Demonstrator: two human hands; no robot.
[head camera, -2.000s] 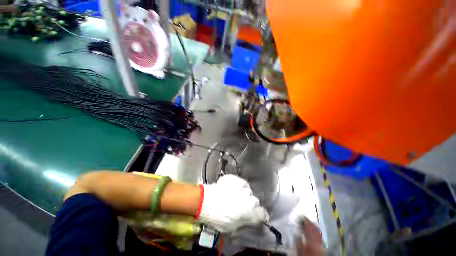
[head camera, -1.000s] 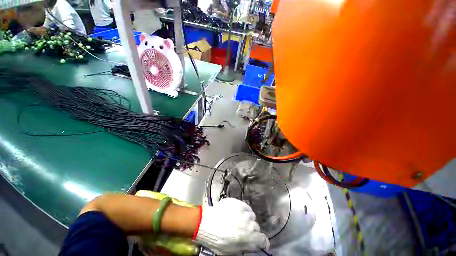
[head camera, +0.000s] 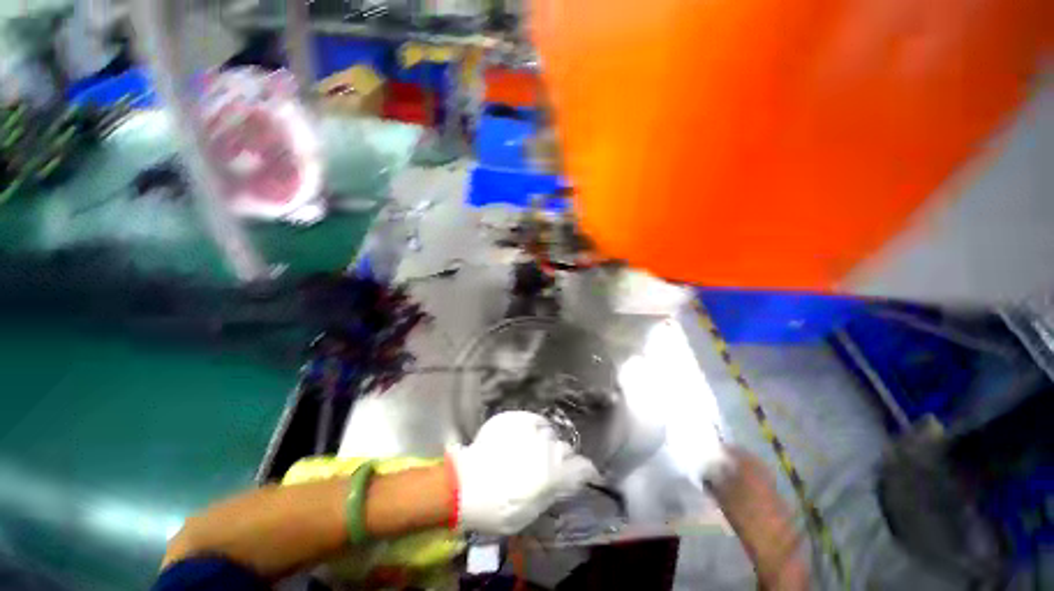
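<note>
My left hand (head camera: 520, 471), in a white knit glove with a red cuff, is at the near edge of the round metal plate (head camera: 468, 398). Its fingers are closed on a black cable, whose short dark end (head camera: 607, 496) sticks out to the right. My right hand (head camera: 740, 479) is blurred at the right side of the machine table, apart from the cable; its fingers cannot be made out. A blurred silver fixture (head camera: 526, 375) stands over the plate. A thin strand runs from the plate toward the cable bundle (head camera: 370, 329).
A yellow wrapped pad (head camera: 399, 554) lies under my left forearm. The large orange cover (head camera: 786, 150) hangs at upper right. The green bench (head camera: 127, 404) is at left with a pink-and-white fan (head camera: 260, 150). Blue bins (head camera: 505, 167) stand behind. Yellow-black floor tape (head camera: 757, 410) runs at right.
The view has shifted and blurred. My right hand, out of sight one second ago, shows again at right. The black-and-orange hoop no longer shows. My left hand still holds the cable by the plate.
</note>
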